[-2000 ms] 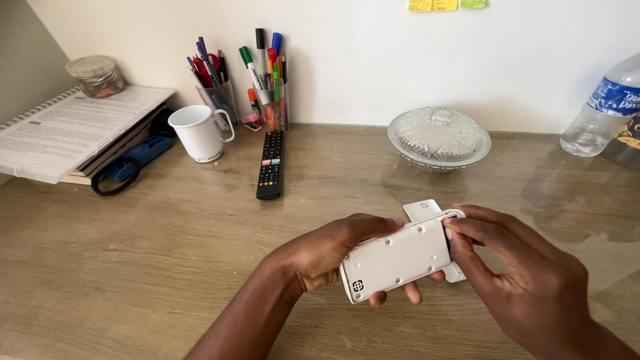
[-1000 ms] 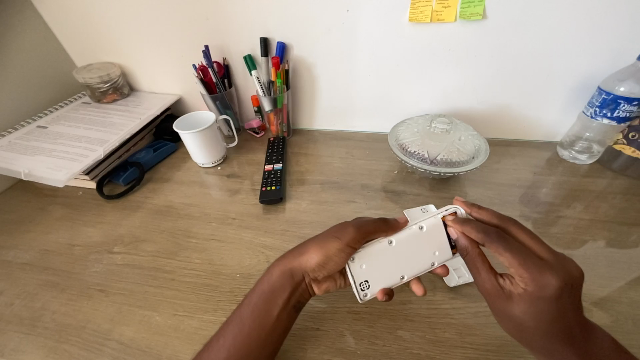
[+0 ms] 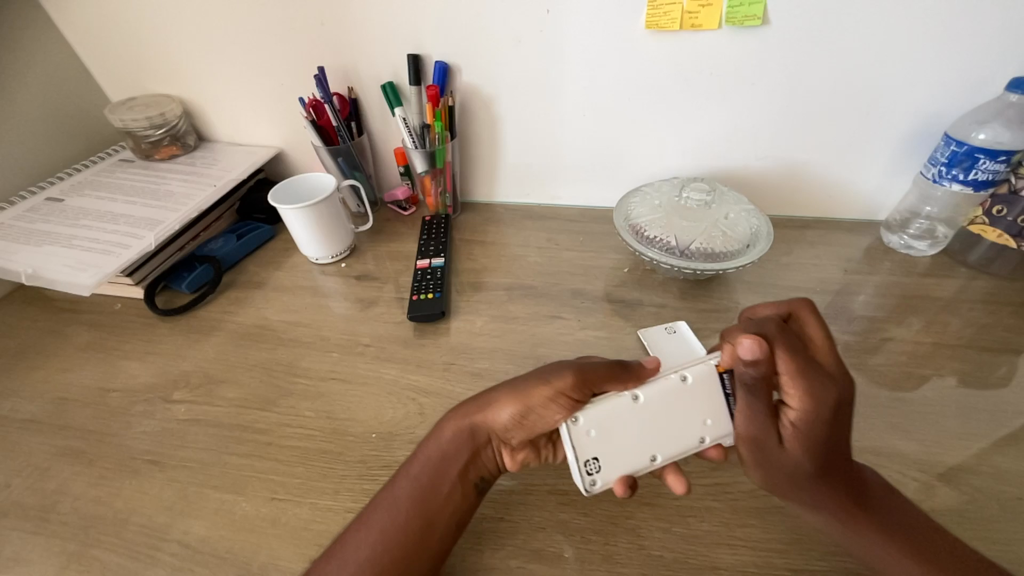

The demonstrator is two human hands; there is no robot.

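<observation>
A white plastic device (image 3: 652, 424) with small screws in its face is held tilted above the wooden desk. My left hand (image 3: 552, 408) grips it, the thumb along the upper edge and fingertips showing beneath. At the device's right end part of a dark battery (image 3: 726, 390) with an orange band shows. My right hand (image 3: 788, 392) is bent around that end, thumb and fingers at the battery; whether they pinch it cannot be told. A flat white piece (image 3: 672, 342) sticks out behind the device's upper edge, its lower part hidden.
Behind the hands stands a lidded glass dish (image 3: 693, 228). A black remote control (image 3: 430, 272), a white mug (image 3: 312, 216) and two pen cups (image 3: 436, 180) are further left. Papers (image 3: 104, 212) under a jar (image 3: 156, 128) lie far left; a plastic bottle (image 3: 940, 192) stands far right.
The fingers of my right hand have curled upward at the device's end, and more of the battery shows there. My left hand still holds the device.
</observation>
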